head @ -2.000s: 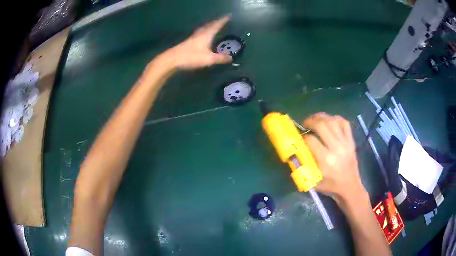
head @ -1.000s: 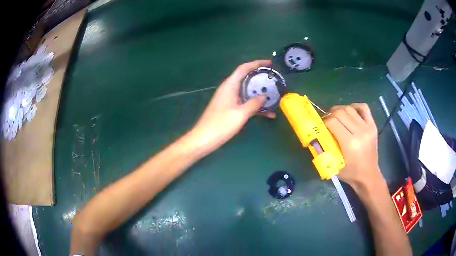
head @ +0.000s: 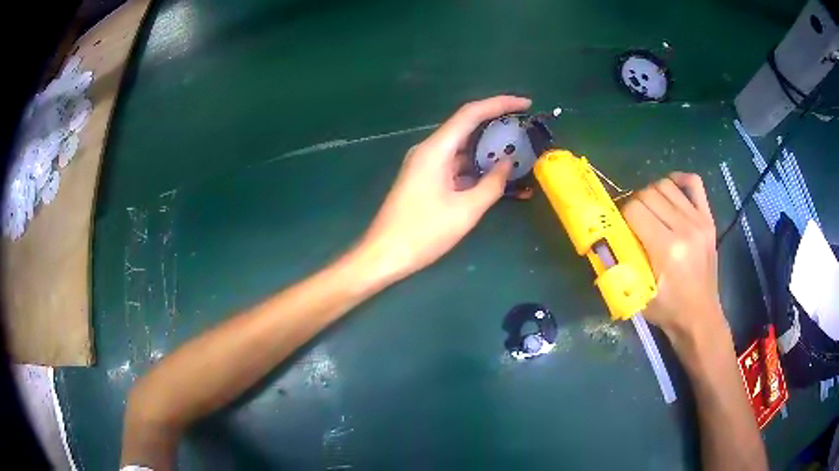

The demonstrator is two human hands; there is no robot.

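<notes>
My left hand (head: pixel 428 189) holds a round black-rimmed housing (head: pixel 503 147) with a grey face and dark holes, fingers around its left side and thumb on the face. My right hand (head: pixel 676 253) grips a yellow glue gun (head: pixel 593 230), its dark nozzle at the housing's right rim. The exact nozzle contact is too small to tell. A whitish glue stick (head: pixel 654 359) sticks out of the gun's back. A second housing (head: pixel 644 76) lies at the upper right. A small dark disc (head: pixel 530 331) with a pale centre lies on the bench below the gun.
White thin round parts (head: pixel 51 152) lie heaped on a tan board (head: pixel 55 299) at the left. At the right are a grey post (head: pixel 787 74) with a cord around it, spare glue sticks (head: pixel 782 184), a dark item with white paper (head: pixel 817 276) and a red item (head: pixel 762 382).
My left hand has taken hold of a housing and brought it to the nozzle. My right hand has kept the gun. The second housing and the bench things appear shifted as the view moved.
</notes>
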